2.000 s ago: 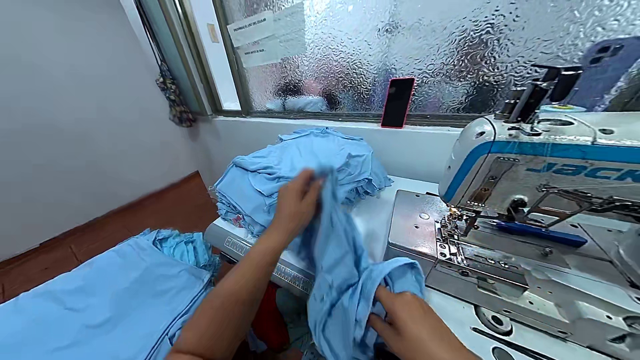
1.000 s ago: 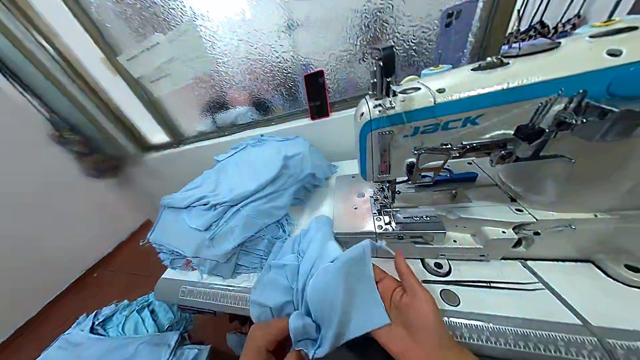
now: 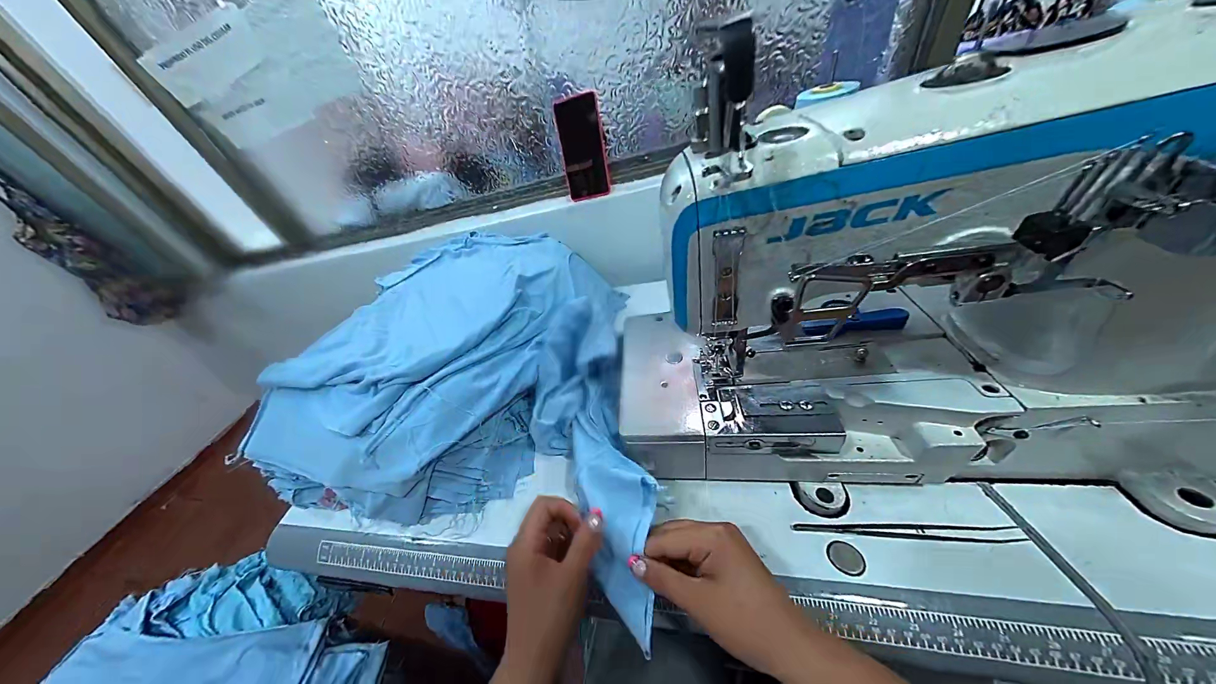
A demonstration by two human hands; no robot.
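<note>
A light blue fabric piece [image 3: 616, 494] hangs over the front edge of the sewing table, its upper part lying against the pile. My left hand [image 3: 559, 560] pinches its left side between thumb and finger. On the right edge of the same piece, my right hand [image 3: 708, 579] has a fingertip grip. Just behind stands a white and blue Jack sewing machine [image 3: 855, 204], its needle area [image 3: 722, 366] bare of cloth. To the left, a tall pile of light blue fabric pieces [image 3: 408, 361] lies on the table. The fabric's far end is partly blurred.
More light blue fabric [image 3: 218, 627] sits lower at the left. A phone [image 3: 581, 144] leans against the window. Black tweezers [image 3: 902, 532] lie on the table [image 3: 1092, 541], a blue-handled tool [image 3: 860, 321] behind the machine's needle area. A ruler strip [image 3: 418, 562] runs along the front edge.
The fabric was bunched in my hands a second ago; now it hangs narrow between them, with its upper part by the pile. My hands have come closer together. The view has swung right since the oldest frame.
</note>
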